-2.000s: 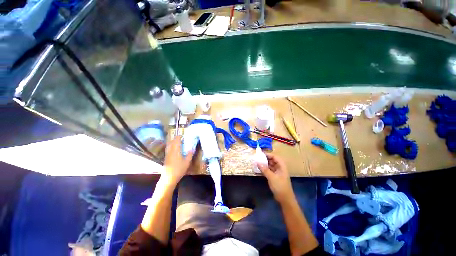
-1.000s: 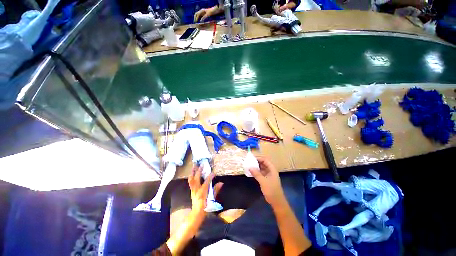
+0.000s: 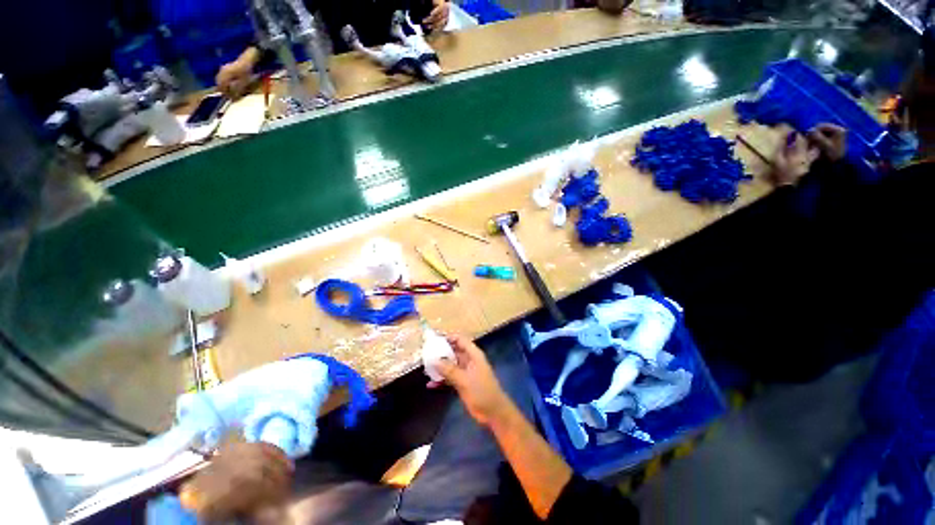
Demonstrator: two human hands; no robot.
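A figure lower body (image 3: 251,402) lies tilted at the lower left, its waist toward the right and one leg stretching left. A blue sash (image 3: 347,381) sits around its waist, its tail hanging over the bench edge. My left hand (image 3: 241,480) is blurred and closed on the figure's other leg. My right hand (image 3: 466,374) holds a small white glue bottle (image 3: 436,349) between thumb and fingers, nozzle up, at the bench edge. A loose blue sash (image 3: 359,304) lies on the bench just beyond it.
On the bench are a red-and-black stick (image 3: 415,289), yellow tool (image 3: 438,265), turquoise tool (image 3: 494,272), hammer (image 3: 525,261) and blue sash piles (image 3: 692,162). White bottles (image 3: 195,282) stand left. A blue crate (image 3: 677,415) of legs is right. Another person's hands (image 3: 805,154) are far right.
The view has turned right. The figure has gone from legs down toward my lap to lying sideways, legs left. My left hand is still on a leg; my right still holds the bottle.
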